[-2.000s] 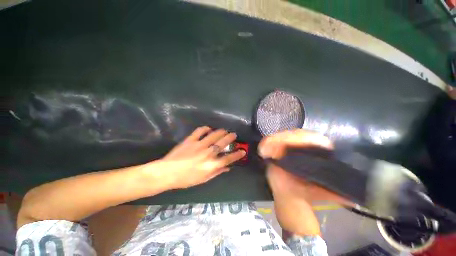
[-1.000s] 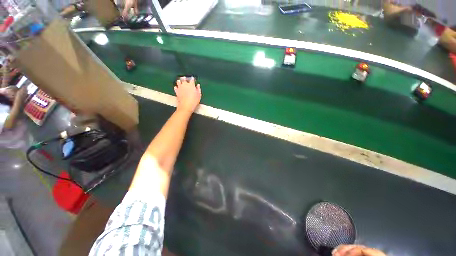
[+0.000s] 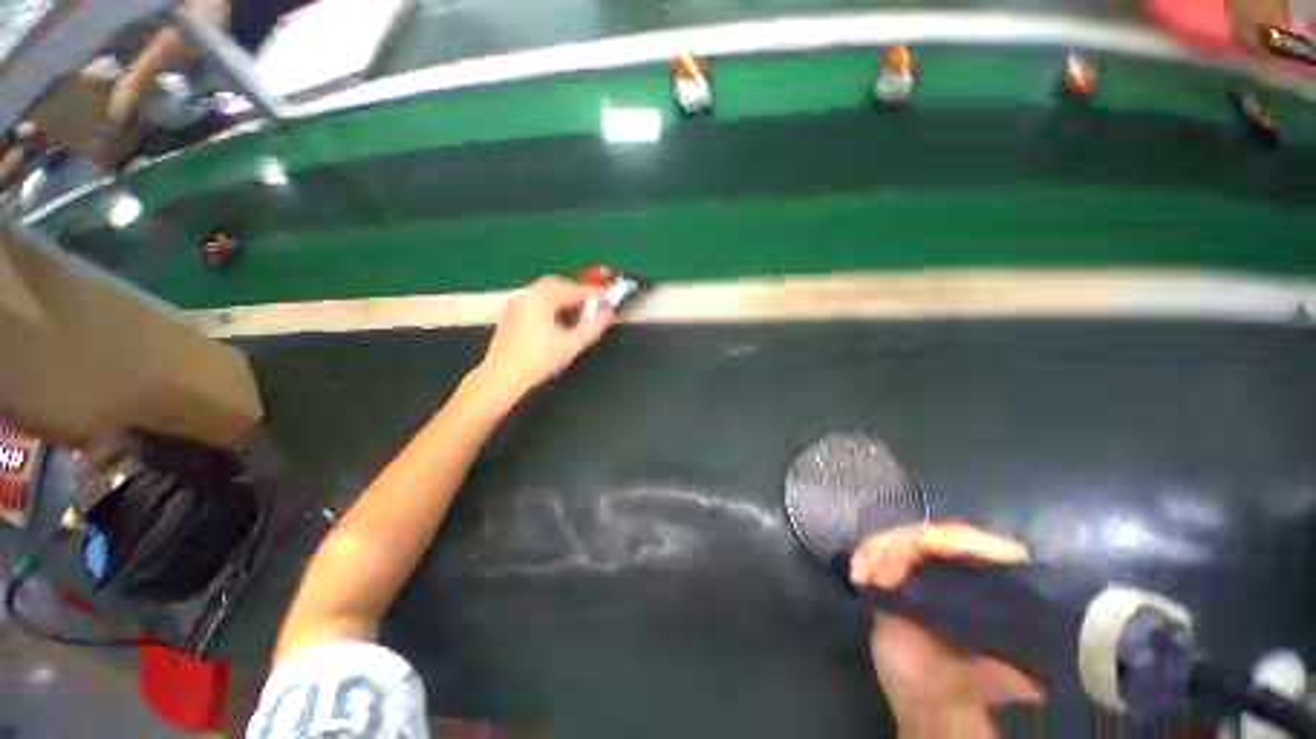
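My left hand (image 3: 546,335) is shut on a small electronic unit (image 3: 615,287) with a red part, held over the pale edge strip between bench and conveyor. My right hand (image 3: 938,614) is shut on the thick black electric screwdriver (image 3: 996,614), which has a pale band near its cable end. The screwdriver's front end is at the near edge of the round grey screw dish (image 3: 854,494); its tip cannot be made out. The dish lies flat on the dark green bench (image 3: 693,419).
Several units lie along the green conveyor (image 3: 808,224), one (image 3: 691,85) beyond my left hand. A brown cardboard sheet (image 3: 123,347) stands at the left, with a black bag-like object (image 3: 173,520) beside it. Another person's arm (image 3: 145,72) shows at the upper left.
My left hand was flat over something on the conveyor; it now holds a unit at the edge strip. My right hand and the screwdriver have come further into view.
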